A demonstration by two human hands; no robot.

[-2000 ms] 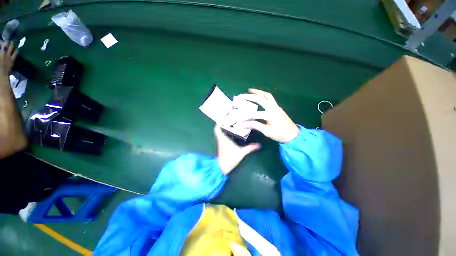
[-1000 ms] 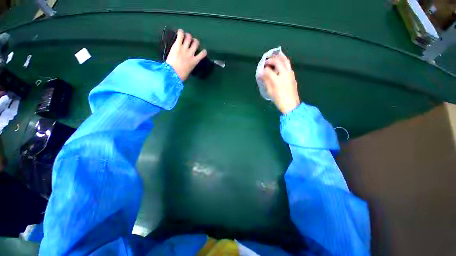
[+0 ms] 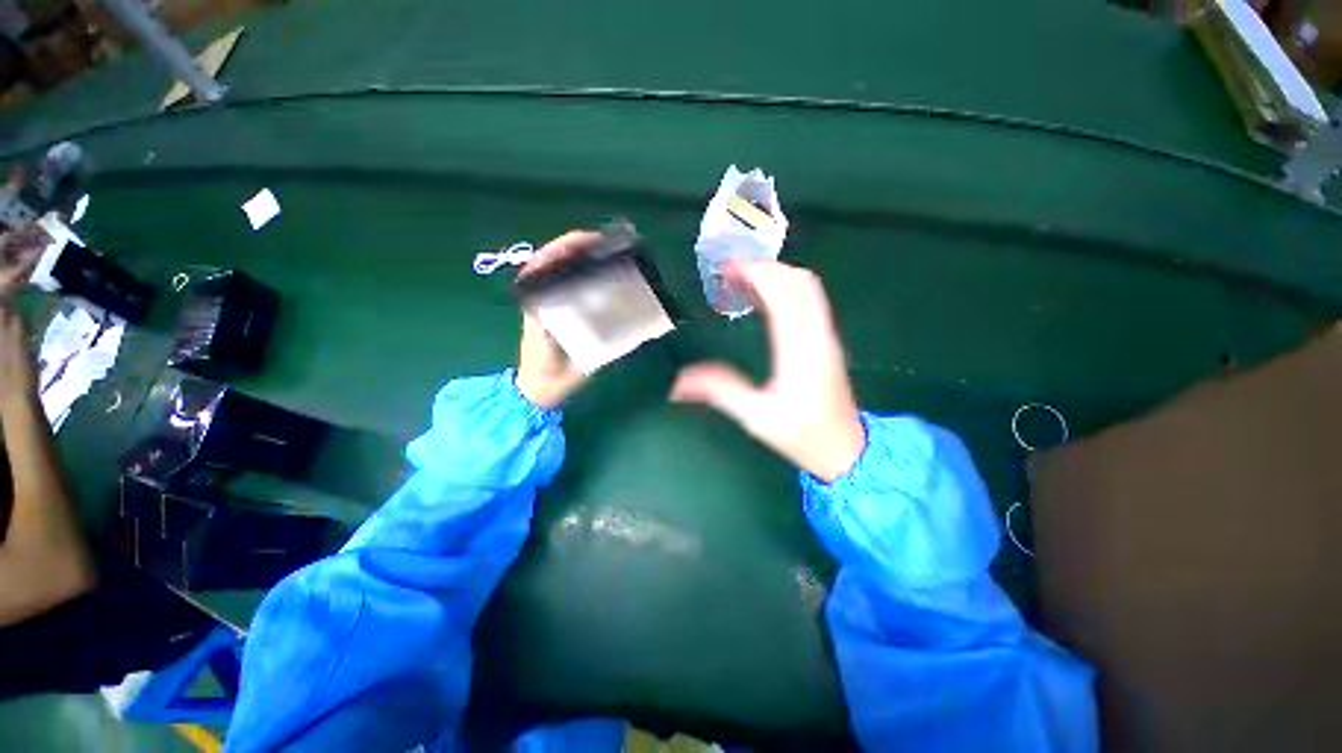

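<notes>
An open retail box (image 3: 604, 309), dark with a pale flap or inner face, is tilted and blurred over the green bench (image 3: 913, 309). My left hand (image 3: 548, 346) holds it from its left side. My right hand (image 3: 787, 368) is to the right of the box, fingers apart, with nothing seen in it. A whitish crumpled protective bag (image 3: 724, 243) stands just beyond my right fingers, with something pale at its mouth. A small white looped cable (image 3: 503, 261) lies left of the box.
Several black boxes (image 3: 221, 441) stand at left, beside white papers (image 3: 77, 353) and another person's arm (image 3: 33, 486). A white card (image 3: 261, 209) lies upper left. A large brown carton (image 3: 1192, 544) fills the right, with thin rings (image 3: 1039, 427) beside it.
My left hand has brought the dark box back nearer and tilted it, showing its pale side. My right hand has let go of the bag and moved nearer. The white cable now shows.
</notes>
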